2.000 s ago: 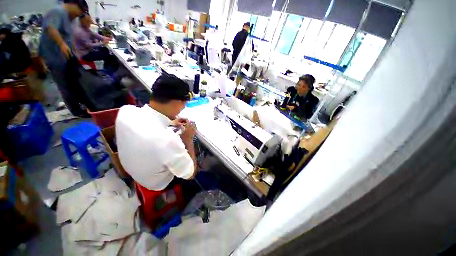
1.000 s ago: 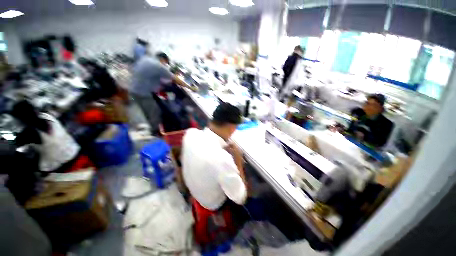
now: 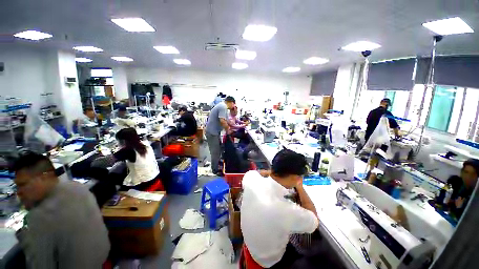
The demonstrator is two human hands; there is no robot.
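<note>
Neither of my hands is in the picture. Nearest in front, a person in a white shirt [image 3: 270, 218] sits at a long white worktable [image 3: 320, 210], with arms raised near the face. A white sewing machine [image 3: 383, 226] stands on the table at the lower right. Cream-white cut panels [image 3: 202, 249] lie on the floor left of the seated person. A blue plastic stool [image 3: 215, 197] stands behind the panels.
A cardboard box [image 3: 131, 220] stands at lower left, with a blue crate [image 3: 183, 176] behind it. A person in grey [image 3: 65, 226] is at the near left. A dark frame edge [image 3: 462, 241] cuts the lower right. Several people work at tables further back.
The view has swung left and up, showing the ceiling lights and more of the left side. The white wall edge has mostly left the right side. The standing person in grey-blue has turned towards the table.
</note>
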